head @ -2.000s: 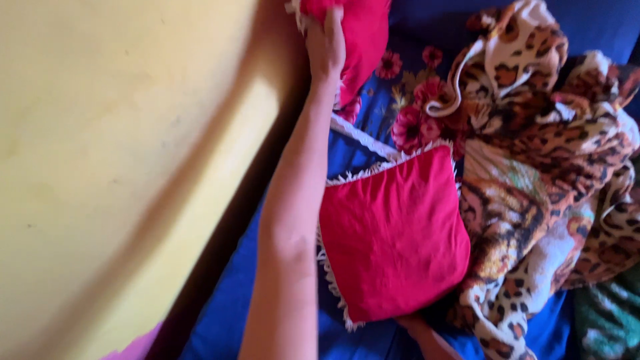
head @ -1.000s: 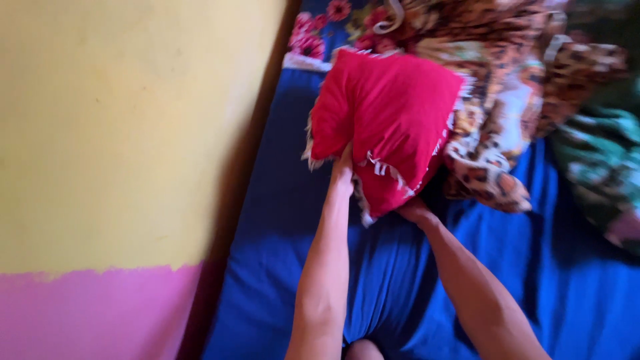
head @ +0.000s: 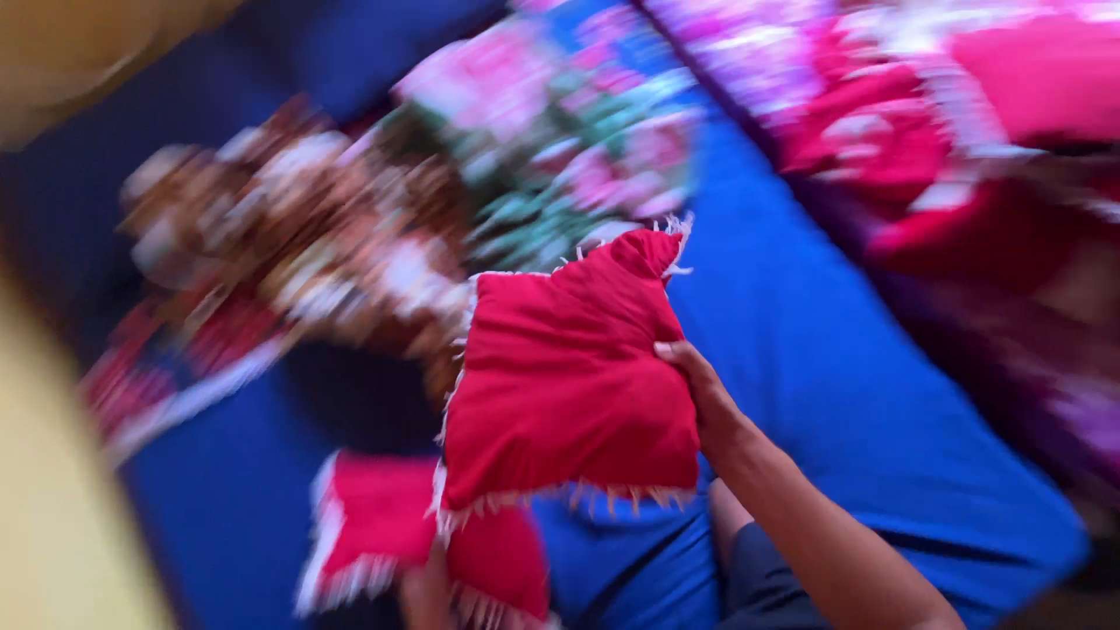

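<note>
A red pillow with white fringe is gripped at its right edge by my right hand, thumb on top. Lower and to the left, my left hand is blurred and holds a second red fringed pillow that it bunches in the middle. The right-hand pillow overlaps the other one. Both are above a blue bed sheet.
Leopard-print blanket and a pink and green floral cloth lie crumpled across the bed. Past a dark gap on the right is a purple surface with more red and pink fringed things. A yellow wall borders the left.
The view has swung to the right. The two pillows, together between my hands a second ago, are now apart, one in each hand.
</note>
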